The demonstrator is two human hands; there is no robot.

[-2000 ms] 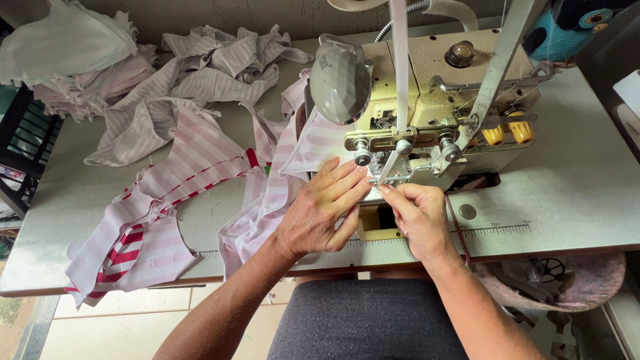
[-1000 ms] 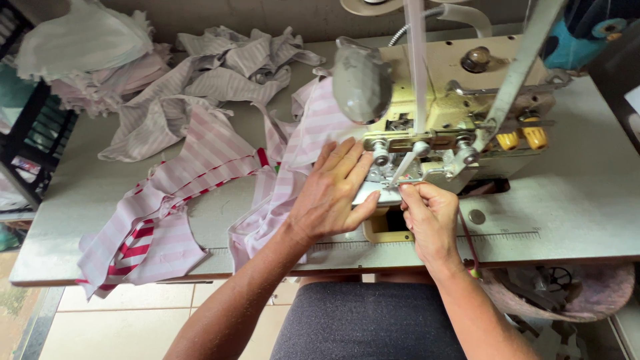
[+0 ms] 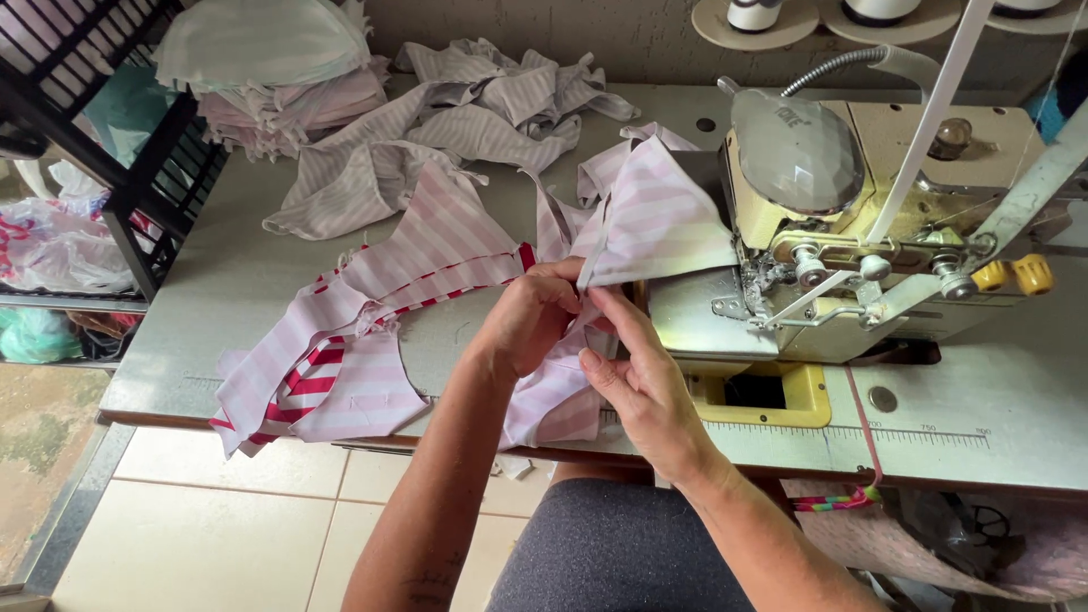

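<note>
A pink-and-white striped fabric piece [image 3: 659,212] lies partly on the plate of an industrial sewing machine [image 3: 850,195], left of its presser foot. At the near-left corner of that piece, my left hand [image 3: 540,310] pinches the cloth. My right hand [image 3: 642,382] is beside it, index finger at the same corner, thumb spread apart; whether it grips the cloth is unclear. Below the hands, more of the striped cloth [image 3: 557,391] hangs over the table edge. A white elastic band [image 3: 926,127] runs down to the machine's foot. Joined striped pieces with red trim [image 3: 314,374] lie to the left.
Grey-and-white striped pieces [image 3: 476,127] lie in a heap at the back. Behind them to the left stands a stack of cut fabric [image 3: 272,51]. A black plastic crate [image 3: 140,187] is at the far left. Thread cones [image 3: 754,13] stand behind the machine. A cloth holder [image 3: 952,544] hangs below the table.
Both hands have moved left from the presser foot to the corner of the striped piece. The cloth has come away from the needle area. The view has shifted.
</note>
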